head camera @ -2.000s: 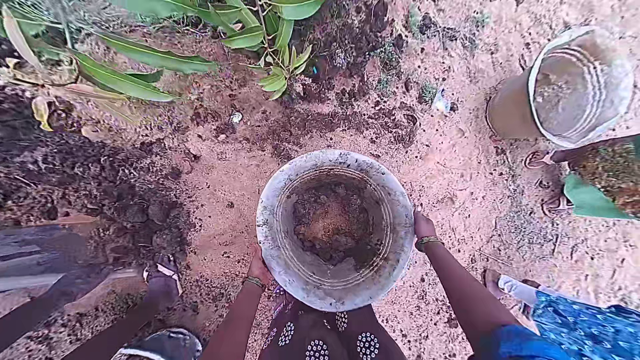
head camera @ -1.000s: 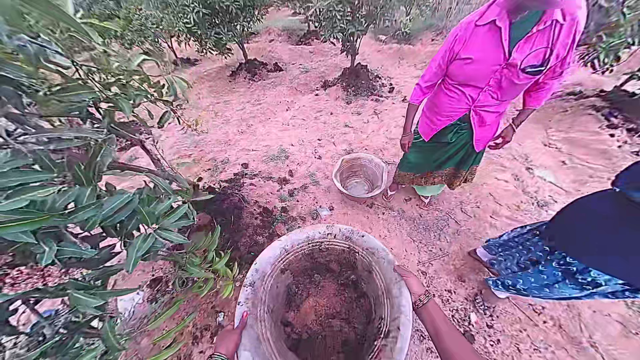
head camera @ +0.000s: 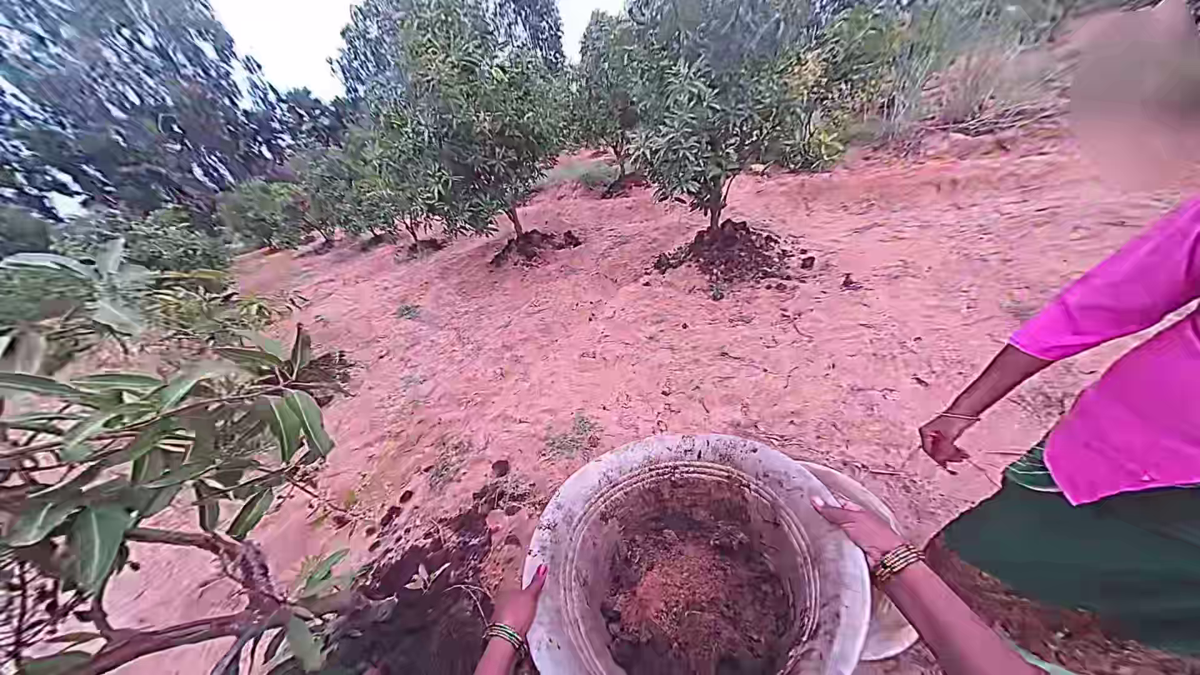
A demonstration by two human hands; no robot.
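Observation:
A wide-rimmed, soil-stained basin (head camera: 586, 511) is held at the lower middle, with dark soil or manure (head camera: 694, 586) and a reddish heap in its bottom. My left hand (head camera: 517, 605), with bangles on the wrist, grips the left side of the rim. On the right side, my right hand (head camera: 858, 530) holds the rim with the thumb over its top. A second pale basin (head camera: 895, 623) shows partly behind the first, beside my right wrist; its inside is mostly hidden.
A person in a pink shirt (head camera: 1125, 394) and dark green skirt stands close at right. Leafy branches (head camera: 187, 441) reach in from the left. Dark soil (head camera: 422, 600) lies at lower left. Small trees (head camera: 717, 141) with soil mounds (head camera: 731, 248) stand ahead on reddish ground.
The view has swung up from the ground to the trees. Both hands still hold the basin. The second basin, apart from mine earlier, now shows partly behind it. The pink-shirted person appears nearer.

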